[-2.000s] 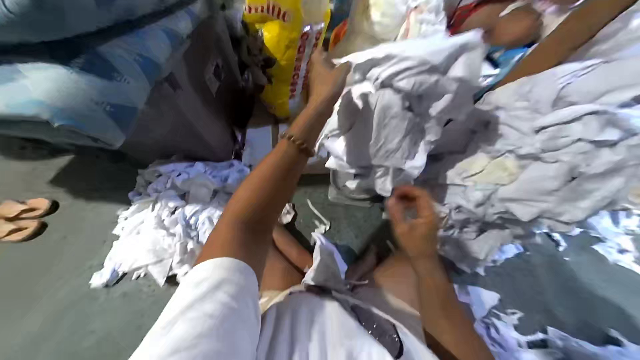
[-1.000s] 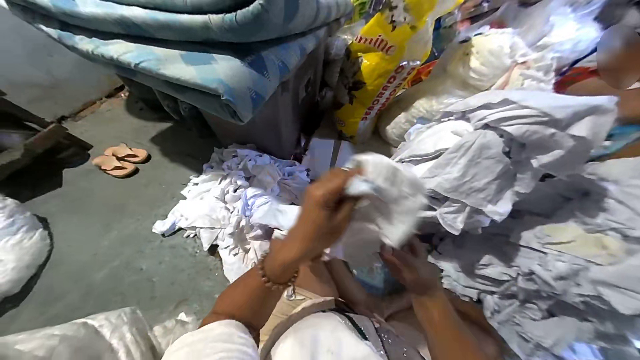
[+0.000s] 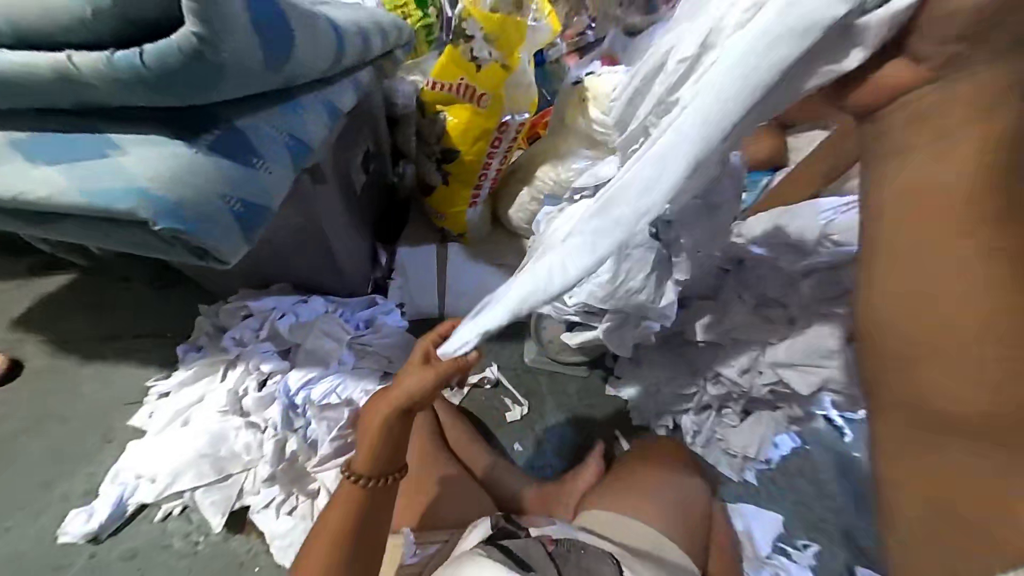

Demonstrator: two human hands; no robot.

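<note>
A long strip of white cloth (image 3: 608, 232) stretches diagonally between my two hands. My left hand (image 3: 436, 364), with a beaded bracelet at the wrist, pinches its lower end between thumb and fingers. Raised at the upper right, close to the camera, my right hand (image 3: 912, 56) grips the other end; its fingertips are partly cut off by the frame. Behind the strip, a heap of white and grey cloth (image 3: 744, 336) fills the right side. Another pile of white cloth pieces (image 3: 272, 400) lies on the floor left of my left hand.
A small scale (image 3: 556, 348) stands below the cloth heap. Yellow printed sacks (image 3: 468, 120) stand at the back, beside a folded blue mattress (image 3: 160, 152) on a grey bin (image 3: 312, 232). Cloth scraps (image 3: 512, 396) lie before my legs. Another person's arm (image 3: 808, 172) shows behind the heap.
My right hand has risen to the upper right, and the cloth, bunched between both hands a second ago, is now drawn out long. The view has shifted.
</note>
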